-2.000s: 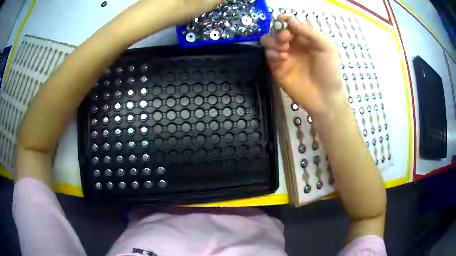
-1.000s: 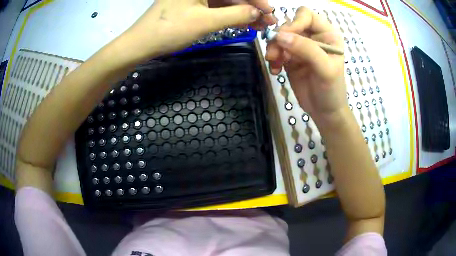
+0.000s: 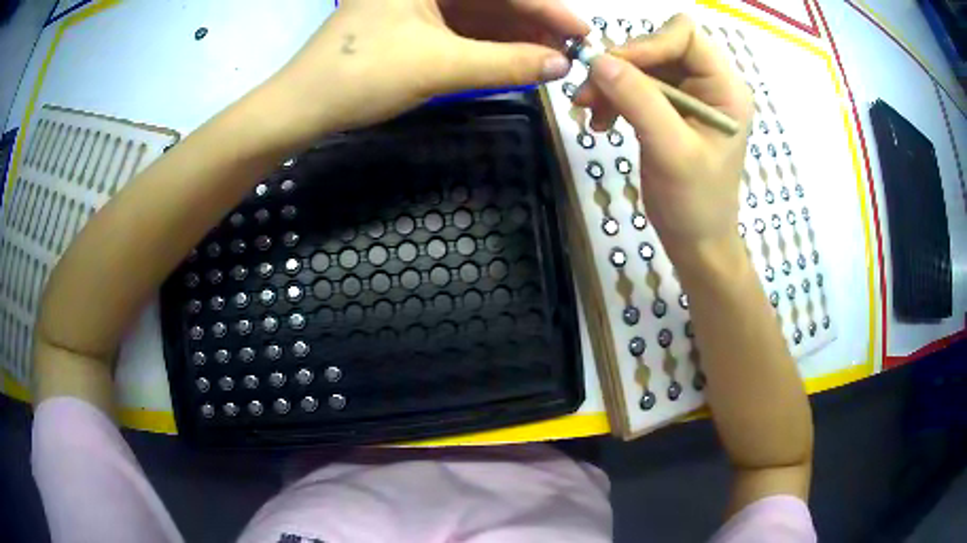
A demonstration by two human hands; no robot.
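Observation:
My left hand (image 3: 467, 48) and my right hand (image 3: 679, 117) meet above the top of the loading board (image 3: 626, 350). Between their fingertips is a small round metal part (image 3: 578, 50). A tan stick-like tool (image 3: 700, 107) juts from my right hand. The black component tray (image 3: 445, 371) lies left of the board, with silver rounds in its left columns and empty pockets in the middle. The board holds rows of dark-ringed metal rounds at the ends of tan shapes. The blue bin (image 3: 477, 93) is mostly hidden behind my left hand; only its edge shows.
A slotted off-white board (image 3: 80, 159) lies at the left, partly under my left forearm. A ribbed black flat object (image 3: 914, 212) lies at the far right beyond the yellow line. A small dark part (image 3: 201, 34) lies on the white bench at the upper left.
My left hand has moved from the bin to my right hand, and its fingers now touch the small part. The tan tool has come into view. The view has shifted slightly.

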